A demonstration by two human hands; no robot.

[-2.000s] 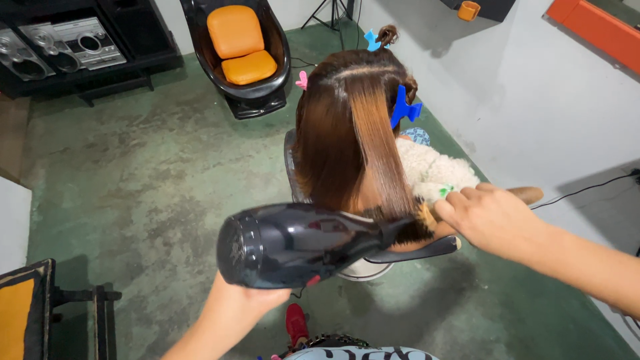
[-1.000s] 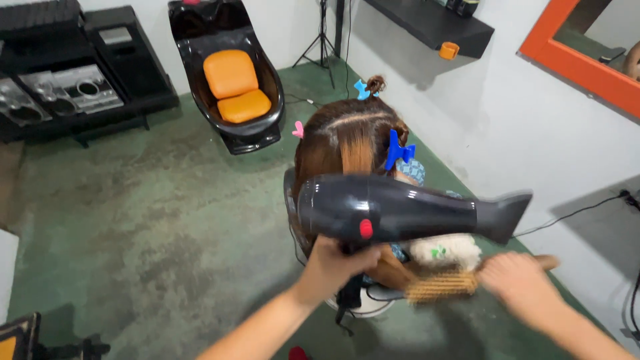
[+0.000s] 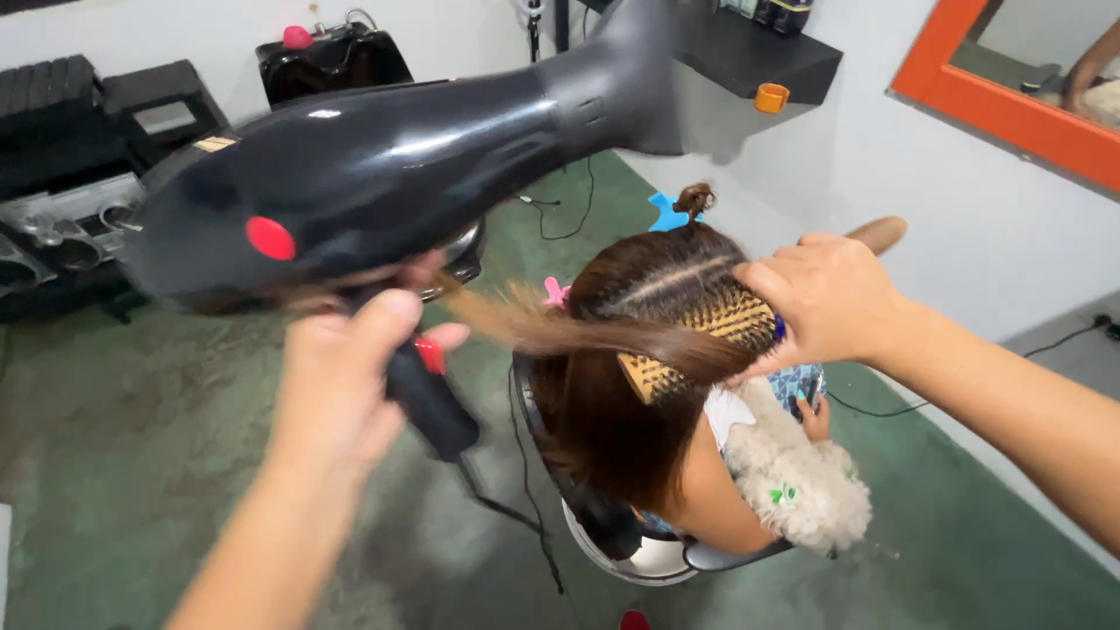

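My left hand holds a black hair dryer by its handle; the flat nozzle points to the upper right, away from the hair. The strand's loose end lies close by that hand. My right hand grips a wooden paddle-like brush, bristles up, its handle end sticking out beyond the fist. A lifted strand of brown hair lies across the bristles. It comes from the head of a seated person, seen from behind and above. A blue clip and a pink clip sit in the hair.
A fluffy white dog rests by the seated person's arm. The dryer cord hangs beside the chair. Behind stand a black wash basin, a stereo, a black wall shelf and an orange-framed mirror.
The dryer has risen, and its nozzle has swung from the right to the upper right. The brush has moved up from the hair's lower ends to beside the head, with a strand now across it.
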